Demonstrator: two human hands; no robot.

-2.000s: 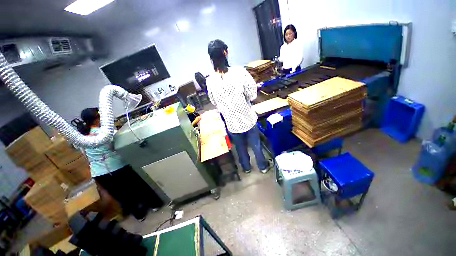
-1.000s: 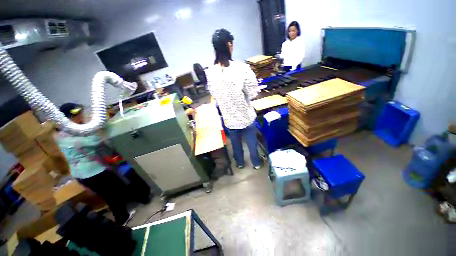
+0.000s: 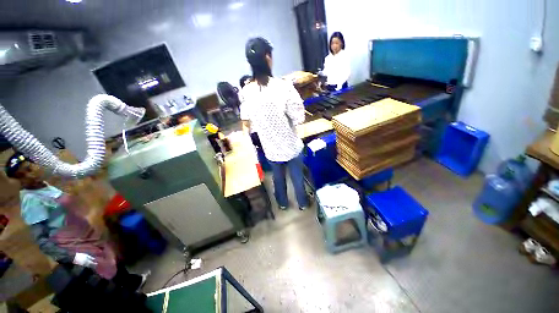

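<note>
Neither of my hands is in view. Nearest in front of me, at the bottom left, is the corner of a green-topped bench [image 3: 193,299] with a pale dividing strip and a dark metal frame. Black housings [image 3: 101,296] stand in a dark heap at its left end, cut off by the lower edge; their separate shapes are hard to tell.
A person in a reddish apron [image 3: 83,235] stands beyond the bench at left, beside a green machine cabinet [image 3: 178,208]. Others stand by the conveyor [image 3: 404,92]. Stacked brown sheets [image 3: 380,140], a grey-green stool [image 3: 343,226] and a blue-covered stool [image 3: 401,211] stand farther right.
The view has swung right, so the room has shifted left. The person at left has turned towards the bench and the reddish apron now shows. A wooden shelf has entered at right.
</note>
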